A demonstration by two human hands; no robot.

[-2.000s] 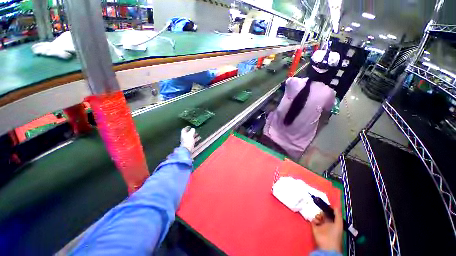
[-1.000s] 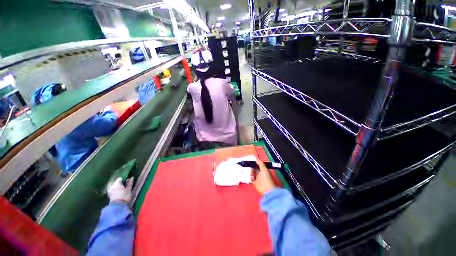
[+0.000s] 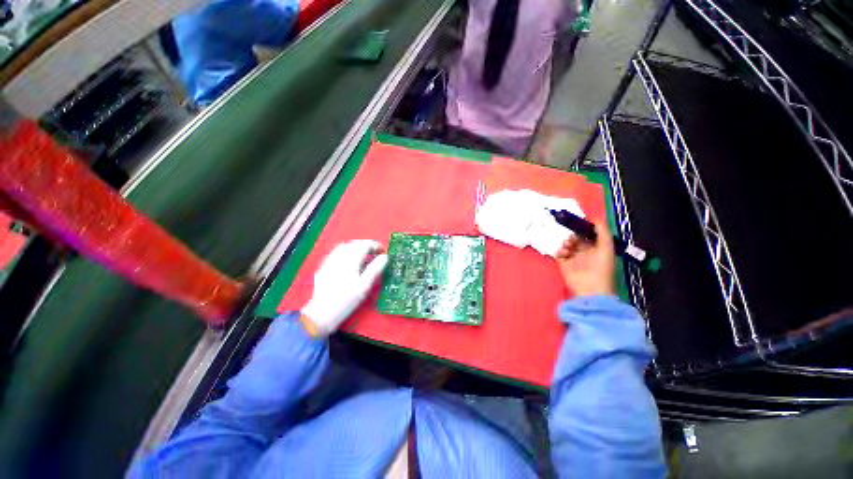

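A green circuit board (image 3: 433,279) lies on the red work mat (image 3: 524,313), its small parts facing up. My left hand (image 3: 344,283), in a white glove, is at the board's left edge, with thumb and fingertips holding that edge. My bare right hand (image 3: 587,259) is shut on a black pen-shaped tool (image 3: 572,224), right of the board and clear of it. The tool's tip points left over a crumpled white cloth (image 3: 528,220). Its rear end, with a white label and green end, sticks out to the right past the mat.
The dark green conveyor belt (image 3: 271,122) runs along the left, with another board (image 3: 367,47) on it. A metal rail (image 3: 374,108) separates belt and bench. A red-wrapped post (image 3: 112,224) slants in at left. A person in pink (image 3: 505,75) is ahead. A black-shelved wire rack (image 3: 692,224) stands right.
My left hand has brought the board from the belt onto the red mat. My right hand still holds the tool over the cloth. The view has tilted down.
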